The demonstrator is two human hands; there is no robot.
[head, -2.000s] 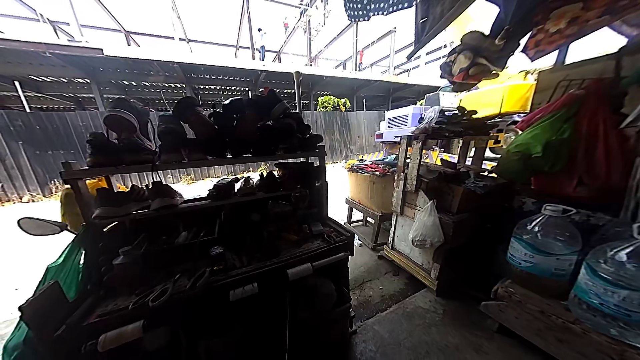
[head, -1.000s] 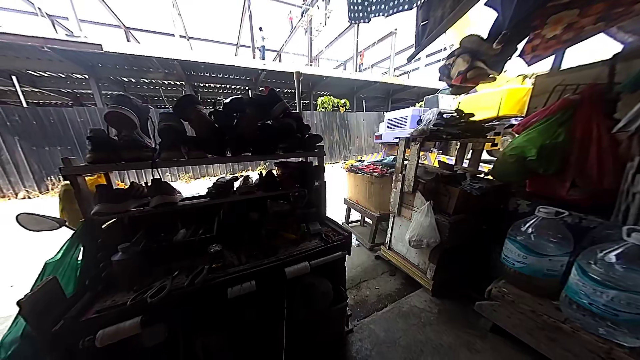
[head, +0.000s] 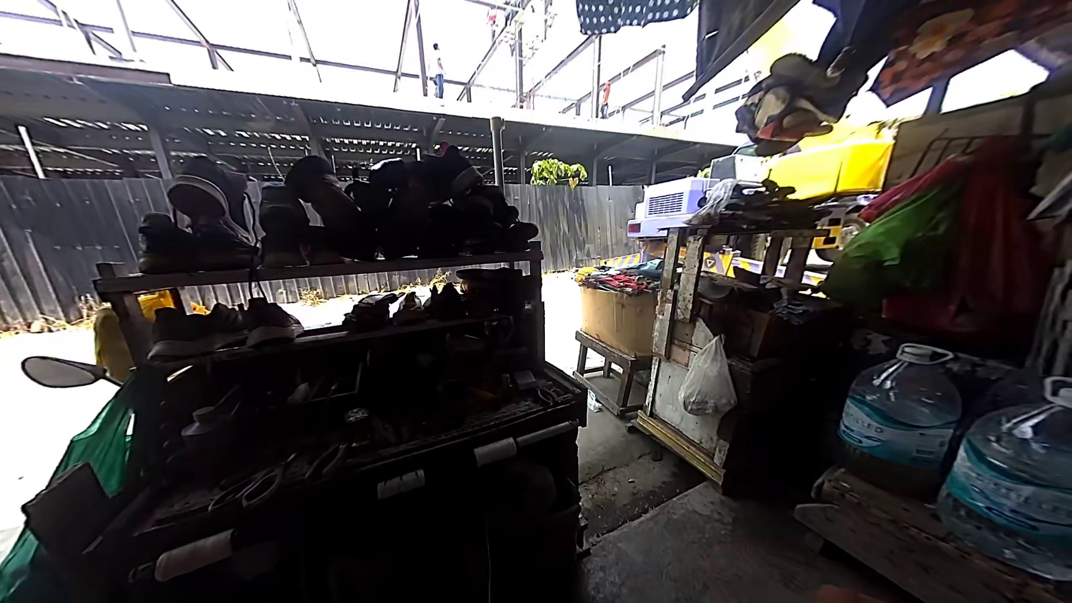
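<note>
Neither of my hands can be made out; a small blurred brownish patch at the bottom edge, right of the middle, is too faint to identify. A dark wooden workbench with a rack (head: 335, 343) fills the left half. Shoes (head: 201, 205) crowd its top shelf, and sneakers (head: 272, 322) sit on the shelf below. On the shadowed bench top lie scissors (head: 264, 486) beside a small container (head: 205, 423). Along the front edge are thread spools (head: 194, 555), (head: 496, 452).
A cardboard box (head: 618, 322) of coloured items rests on a wooden stool (head: 615, 360). Right of it, a white plastic bag (head: 708, 381) hangs from a wooden stand (head: 670, 419). Large water bottles (head: 900, 410), (head: 1017, 477) stand on low boards (head: 904, 523). Two distant people (head: 438, 71), (head: 605, 99) are among the roof framework.
</note>
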